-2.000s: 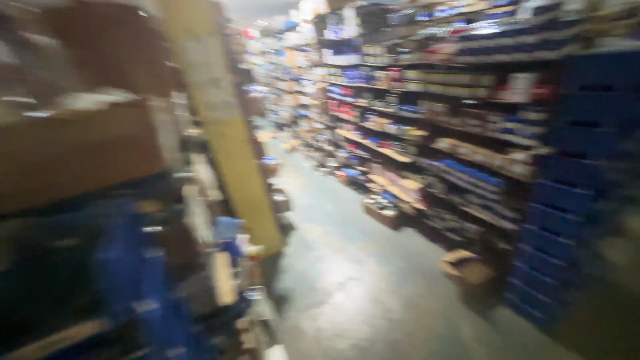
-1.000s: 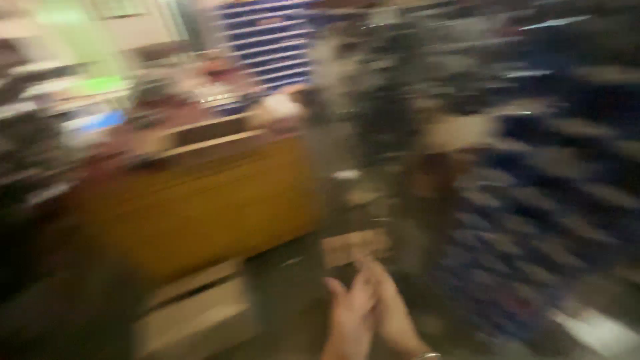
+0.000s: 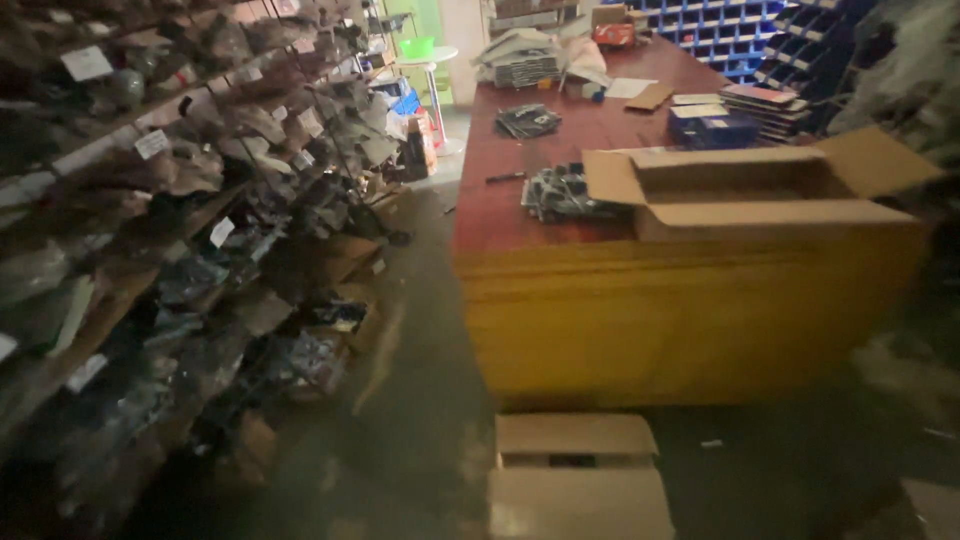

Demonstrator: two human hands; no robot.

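Neither my left hand nor my right hand shows in the head view now, so what they hold cannot be seen. Ahead stands a yellow counter (image 3: pixel 675 322) with a dark red top. An open cardboard box (image 3: pixel 772 221) sits on its near right corner, flaps spread. Left of the box lies a heap of plastic-bagged parts (image 3: pixel 566 195), with a dark pen-like object (image 3: pixel 505 178) beside it. Farther back on the top are a small pile of dark packets (image 3: pixel 527 120), a stack of bagged items (image 3: pixel 523 60) and a blue box (image 3: pixel 712 127).
Shelves of bagged goods (image 3: pixel 225 165) line the left side of a narrow aisle. A cardboard box (image 3: pixel 577 495) stands on the floor before the counter. Beyond are a round white table (image 3: pixel 431 56) with a green bowl (image 3: pixel 417 48) and blue bin racks (image 3: pixel 705 34).
The view has swung to the counter and left-hand shelves. Both hands, seen close together low in the frame one second ago, are out of view now.
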